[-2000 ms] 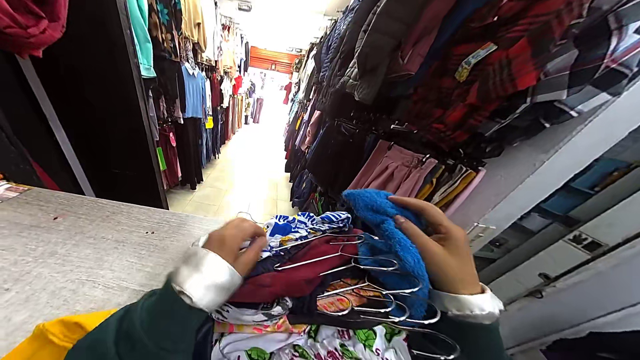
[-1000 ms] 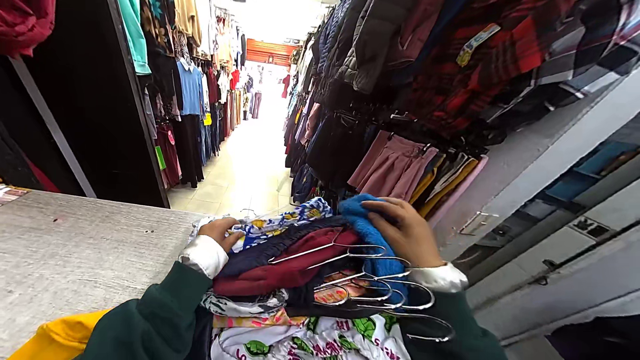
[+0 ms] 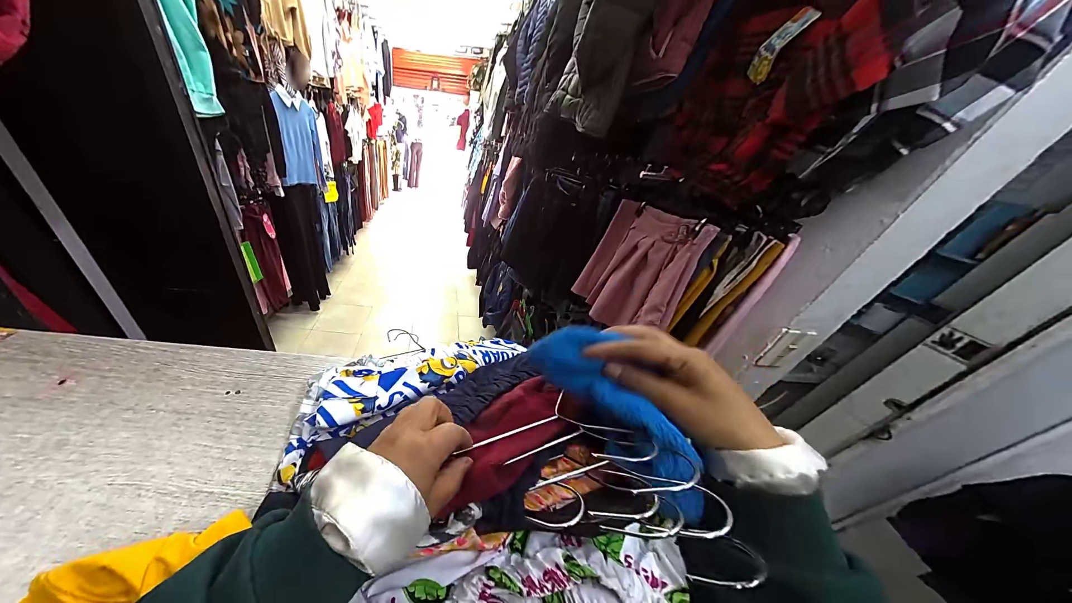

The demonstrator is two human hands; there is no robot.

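Observation:
A pile of garments on wire hangers lies at the counter's near right edge. My right hand (image 3: 682, 381) grips a fuzzy blue garment (image 3: 603, 377) at the pile's right side. My left hand (image 3: 425, 444) rests on the pile beside a maroon garment (image 3: 511, 435), fingers bent at a hanger's arm; whether it grips is unclear. Several metal hanger hooks (image 3: 653, 494) point right, below the blue garment. A white, blue and yellow printed garment (image 3: 394, 381) lies at the back, next to a dark navy one (image 3: 490, 381). A white garment with green and pink print (image 3: 536, 578) is nearest me.
The grey wood-look counter (image 3: 151, 410) extends left, with yellow cloth (image 3: 138, 557) at its near edge. Beyond it a tiled aisle (image 3: 402, 276) runs between racks of hanging clothes. Pink skirts (image 3: 645, 260) hang close behind the pile. A white panel with a latch (image 3: 785, 347) stands at right.
My left hand has moved from the printed garment at the back to the maroon one nearer me. My right hand stays on the blue garment.

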